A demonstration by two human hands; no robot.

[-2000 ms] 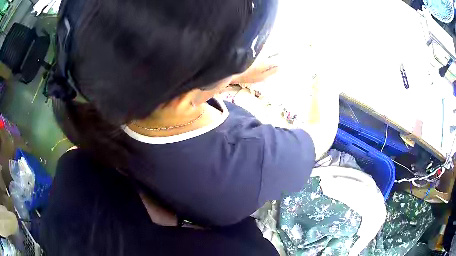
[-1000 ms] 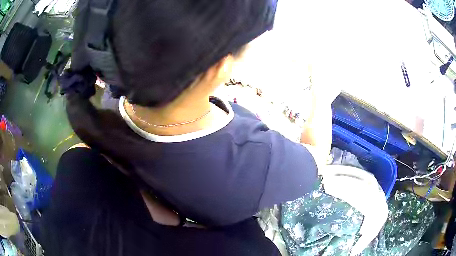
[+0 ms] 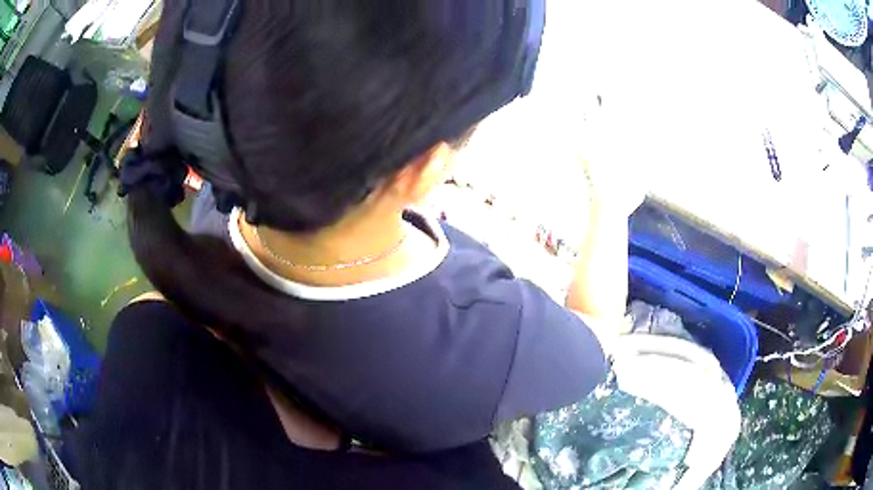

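Neither of my hands is in view. Nearest in front is a seated person in a dark shirt (image 3: pixel 412 354), bent over a white table (image 3: pixel 689 86). Green floral cloth (image 3: pixel 613 435) lies low at the right beside the person, with white cloth (image 3: pixel 684 373) draped over it. More floral cloth (image 3: pixel 785 431) shows farther right. A blue basket (image 3: pixel 742 335) stands behind the white cloth, under the table edge. Small reddish and dark marks show on the overexposed tabletop. The person's head and body hide the near part of the table and the hands.
Dark slim snips (image 3: pixel 772 154) lie on the table at the right. A black two-part object (image 3: pixel 48 115) stands on the green floor (image 3: pixel 91 254) at the left. A blue container (image 3: pixel 84 368) with clear plastic (image 3: pixel 46 359) is lower left. Pale cords (image 3: pixel 804 352) hang below the table's right edge.
The seated person's head has turned and shifted a little to the right. The person's hand, visible on the table in the earliest frame, is now hidden.
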